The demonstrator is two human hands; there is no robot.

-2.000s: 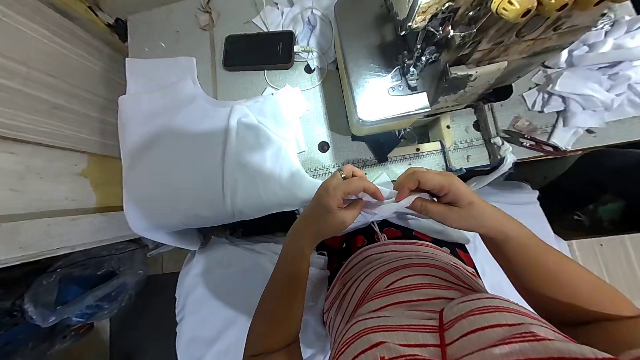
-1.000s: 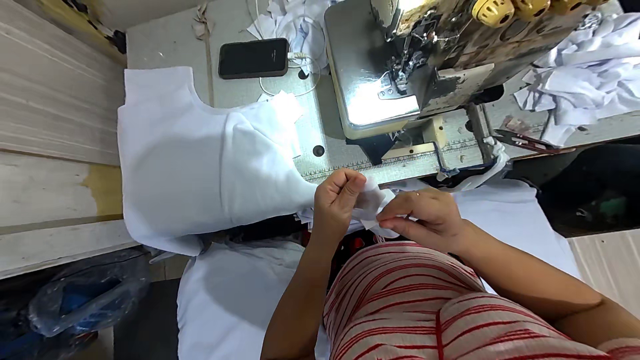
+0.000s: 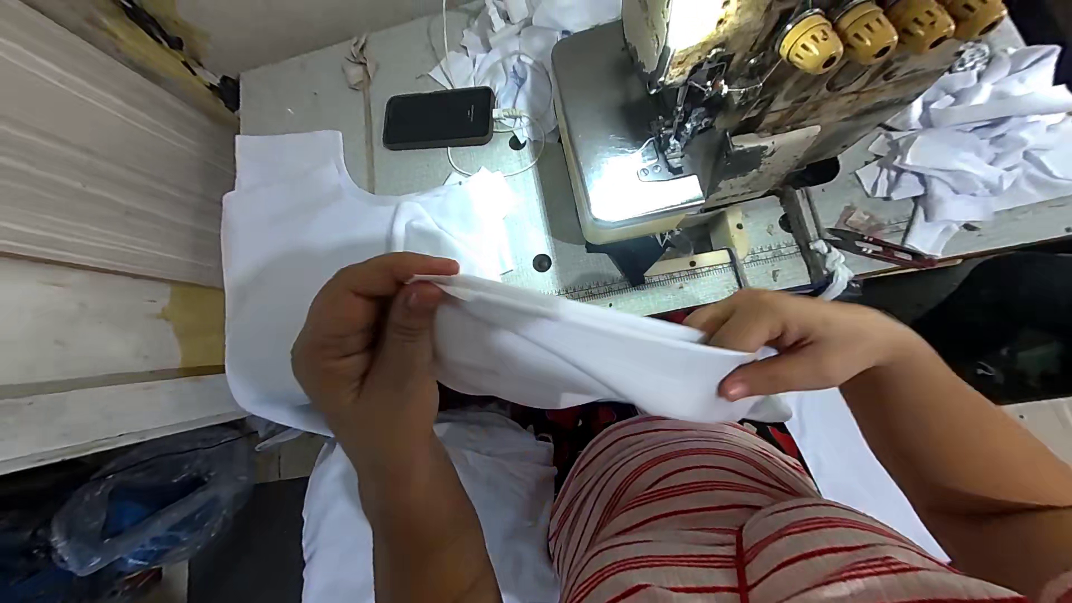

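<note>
Between my two hands a folded piece of white fabric [image 3: 578, 352] is stretched above my lap, in front of the table edge. My left hand [image 3: 377, 335] pinches its left end between thumb and fingers. At the other end, my right hand [image 3: 787, 343] grips the fabric's edges, its fingers partly hidden by the cloth. Left of and behind my left hand, a white garment piece [image 3: 293, 251] with a curved cutout lies on the table. The sewing machine [image 3: 628, 142], with a shiny metal bed and yellow tension knobs, stands beyond my hands; neither hand touches it.
A smartphone [image 3: 439, 118] with a white cable lies on the table [image 3: 385, 67]. White fabric scraps [image 3: 980, 151] are heaped at the right, near thread snips [image 3: 879, 247]. A ruler strip [image 3: 611, 286] runs along the front edge. More white cloth [image 3: 486, 502] hangs below; a plastic bag [image 3: 151, 502] is lower left.
My hands were close together with bunched white fabric between them. Now they are wide apart, the left one farther left, and the fabric is drawn out between them.
</note>
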